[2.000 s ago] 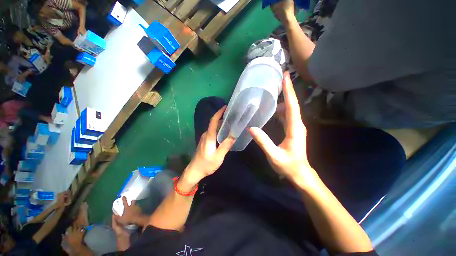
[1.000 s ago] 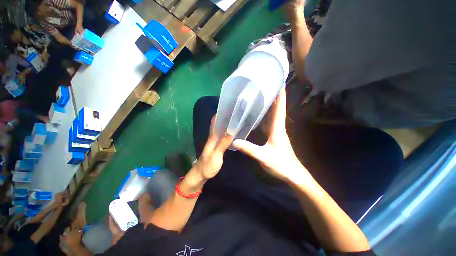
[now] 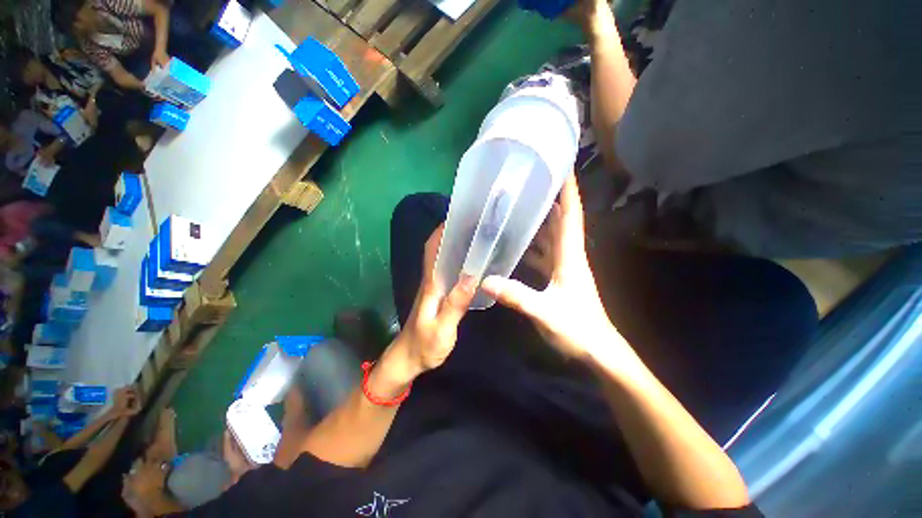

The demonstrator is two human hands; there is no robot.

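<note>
A white plastic unit with a frosted translucent tank point(image 3: 497, 202) is held up over my lap. The tank's see-through end points toward me; the opaque white part point(image 3: 541, 116) is at the far end. My left hand point(image 3: 433, 319), with a red bracelet at the wrist, holds the near left edge of the tank. My right hand point(image 3: 561, 293) holds the near right side, its thumb on the near end and its fingers along the side. Some fingers are hidden behind the unit.
A low white board point(image 3: 212, 167) on wooden pallets bears blue-white boxes point(image 3: 180, 246) at left. Seated people work around it. A person in grey point(image 3: 768, 111) is close at right. An open box point(image 3: 265, 372) is at lower left. Shiny plastic sheeting point(image 3: 859, 405) lies at lower right.
The unit has turned in my hands and its tank end now points more toward me. My right hand has moved left, closer to my left hand, and now grips the tank's side.
</note>
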